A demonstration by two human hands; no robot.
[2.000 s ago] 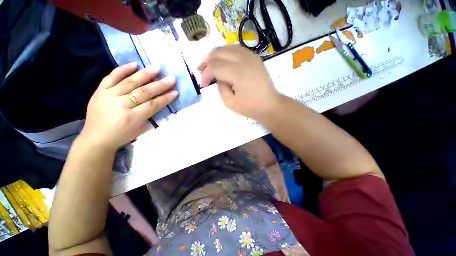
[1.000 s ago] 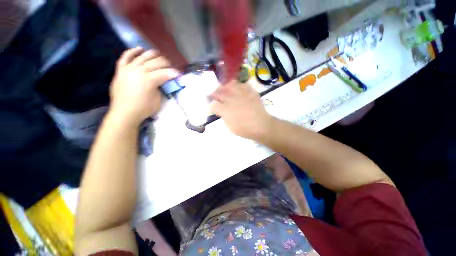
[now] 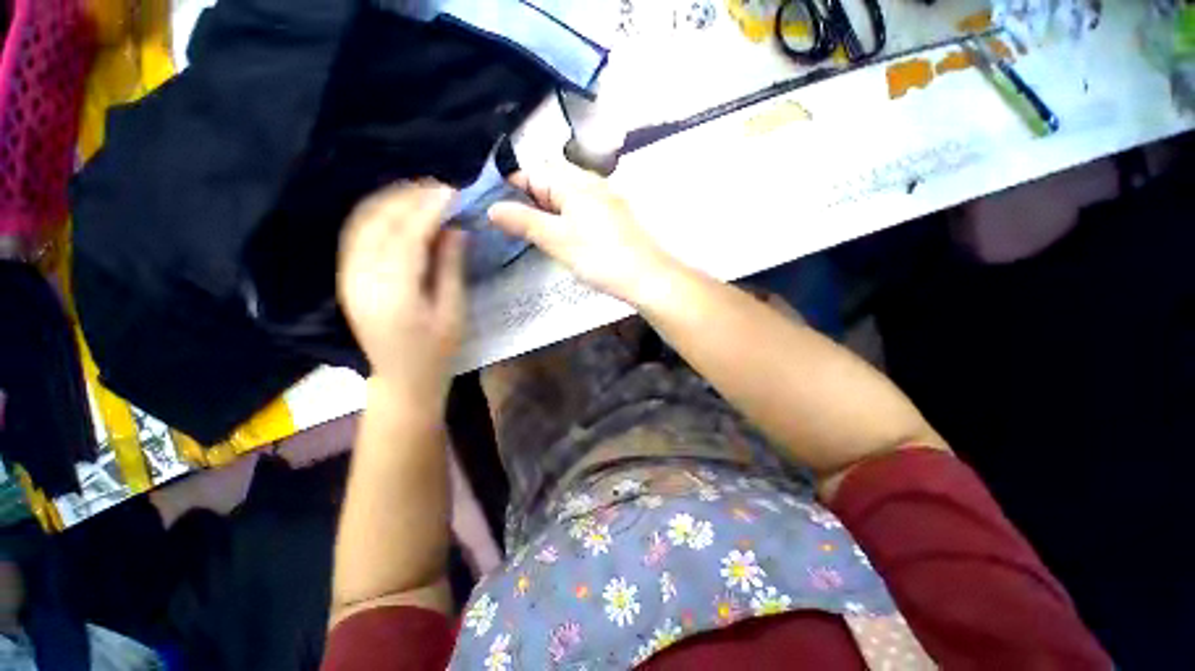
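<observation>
A large black garment lies over the left of the table. A grey-blue piece at its right edge lies between my hands. My left hand is blurred, at the piece's left side with fingers bent; its grip is unclear. My right hand has its thumb and fingers on the right side of the piece, beside a small black part. Another grey-blue strip with dark edges shows at the garment's upper right.
The white table has a dark seam line and orange patches. Black-handled shears lie at the back; green and blue sticks lie to the right. Pink mesh and yellow tape are at left. A daisy-print apron is below.
The view has shifted left, and the red machine head has left it. More of the black garment shows. Both hands have come closer together at the grey-blue piece.
</observation>
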